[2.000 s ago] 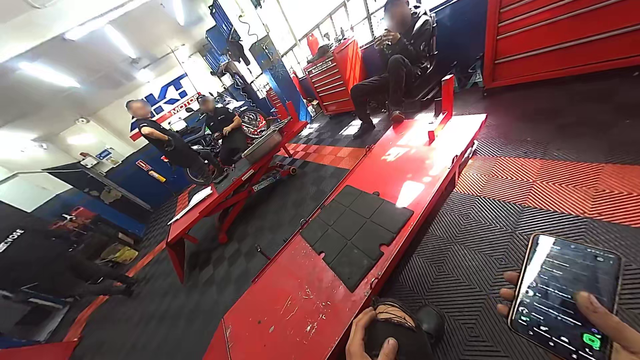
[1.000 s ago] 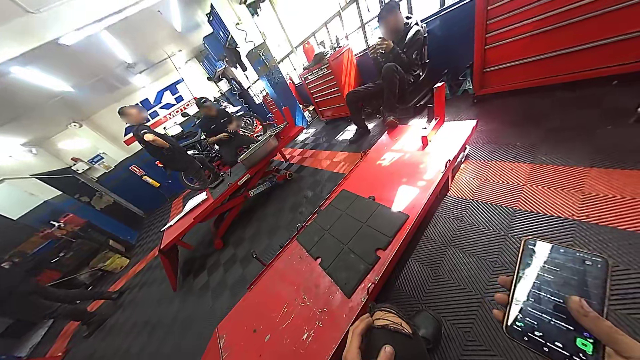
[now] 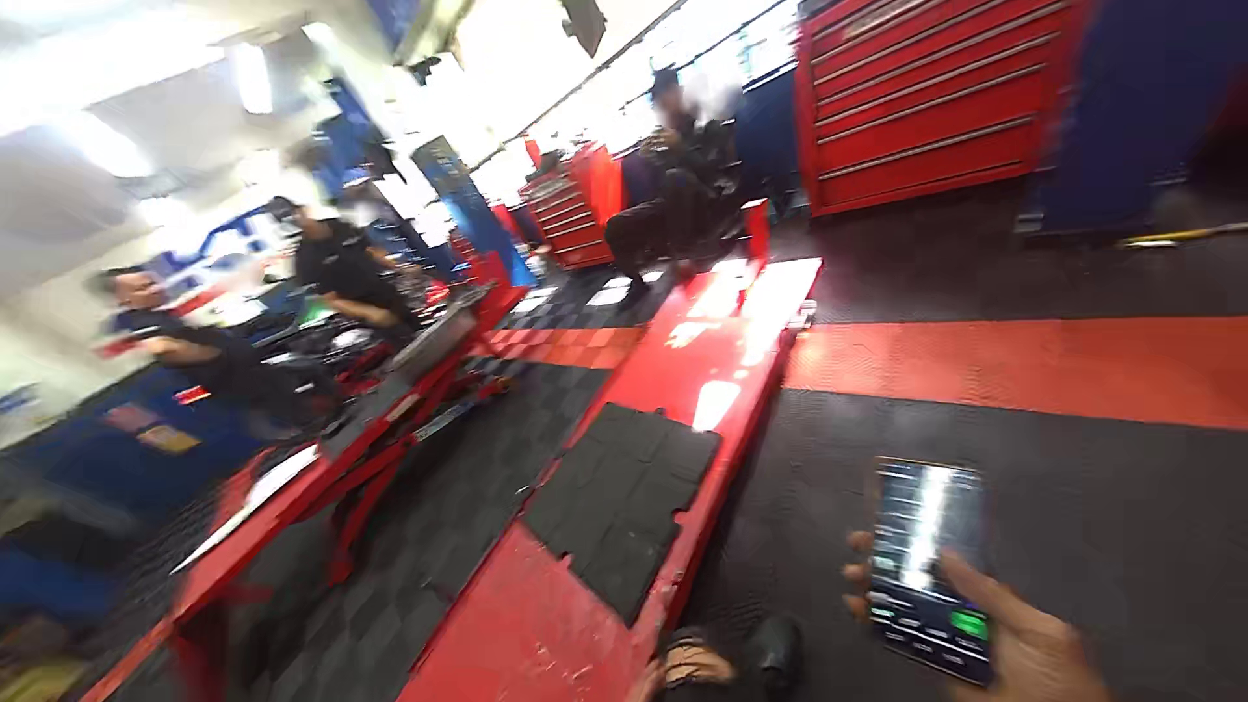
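A smartphone (image 3: 926,575) with a lit screen lies in my right hand (image 3: 1024,624) at the lower right, its thumb over the screen and fingertips round the far edge. At the bottom edge, my left hand (image 3: 697,665) rests against a black shoe with laces, partly cut off by the frame; whether it grips the shoe is unclear. Another black shoe (image 3: 777,648) is just right of it. Beside the left hand runs a long red metal lift platform (image 3: 517,614), with a black segmented rubber mat (image 3: 624,502) on it.
A second red lift (image 3: 224,575) stands at the left, with two people (image 3: 346,263) by a motorcycle. Beyond the near platform a person (image 3: 678,185) sits. Red tool cabinets (image 3: 926,107) line the back. The floor has black tiles and a red strip (image 3: 1024,370).
The view has swung to the right and is blurred. The person standing at the left now has an arm raised in front. Both of my hands keep much the same pose, the phone still in the right.
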